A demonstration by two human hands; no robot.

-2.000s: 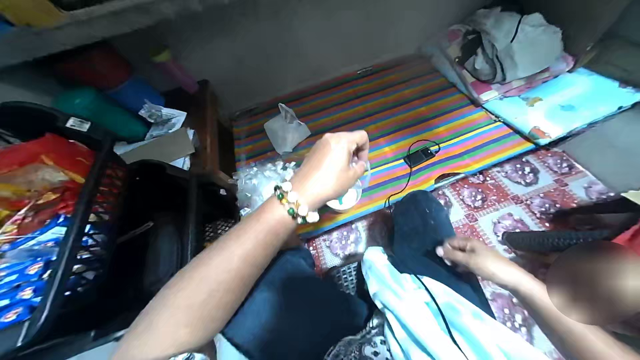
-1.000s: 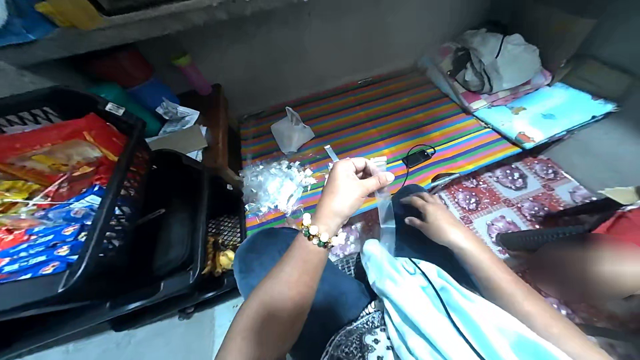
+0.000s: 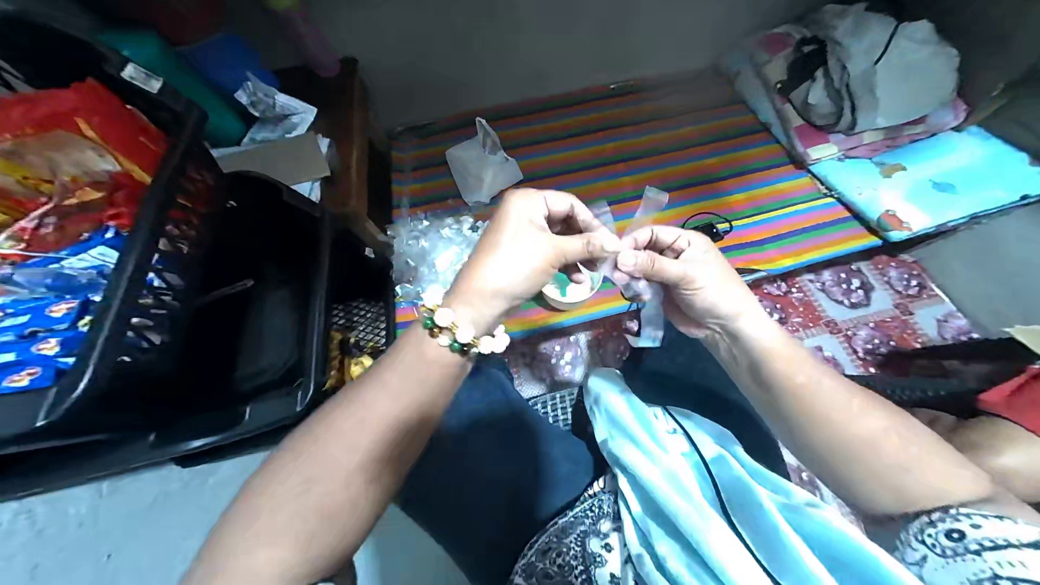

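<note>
My left hand point(image 3: 540, 244), with a beaded bracelet point(image 3: 463, 331) at the wrist, pinches a narrow clear plastic strip or bag point(image 3: 647, 313) together with my right hand point(image 3: 678, 272). Their fingertips meet, and ends of the plastic stick out above and below. Just under my left fingers is a small white tub point(image 3: 571, 291) with something green and white in it, partly hidden. Left of it, a heap of small clear plastic packets point(image 3: 439, 248) lies on the striped mat point(image 3: 707, 154). Behind my left hand a white plastic bag point(image 3: 483, 162) rests on the mat.
Black plastic crates point(image 3: 244, 301) stand at the left, one with red and blue packets point(image 3: 49, 325). A black cabled device point(image 3: 708, 230) lies on the mat. Folded cloths point(image 3: 873, 81) and a light-blue pad point(image 3: 934, 183) are at the back right. Part of another person shows at the right edge.
My right hand has come up from my lap to meet my left hand at the plastic. The view has shifted. The tub, hidden one second ago, shows below my left fingers.
</note>
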